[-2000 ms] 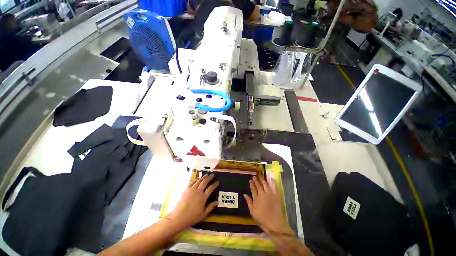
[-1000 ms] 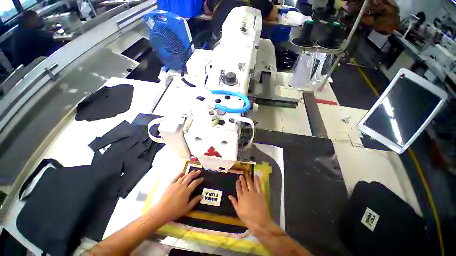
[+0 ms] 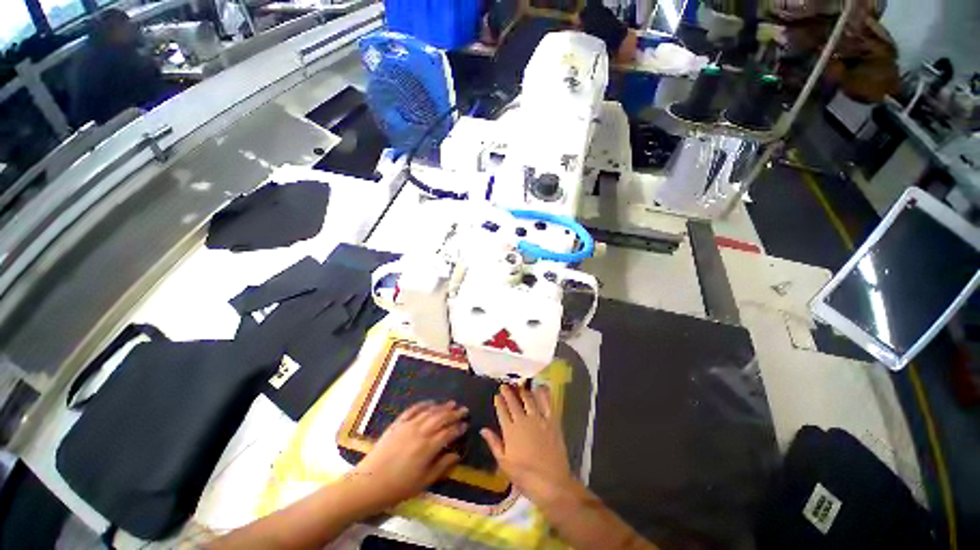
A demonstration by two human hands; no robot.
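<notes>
The brown-gold clamp frame lies under the white sewing machine head, tilted a little, with black fabric in its centre. Yellow tape borders it on the white template sheet. My left hand lies on the black fabric, fingers spread. My right hand lies on the fabric's right part, fingertips close below the machine head. No label shows on the framed fabric; the hands cover part of it.
At left are small black pieces, one with a white label, and black bag pieces with a strap. At right are labelled finished panels and a control tablet. A blue fan and thread cones stand behind.
The frame and template sheet have shifted left and turned beneath the head. The label between my hands no longer shows. A label now shows on the small pieces at left. The whole view has shifted.
</notes>
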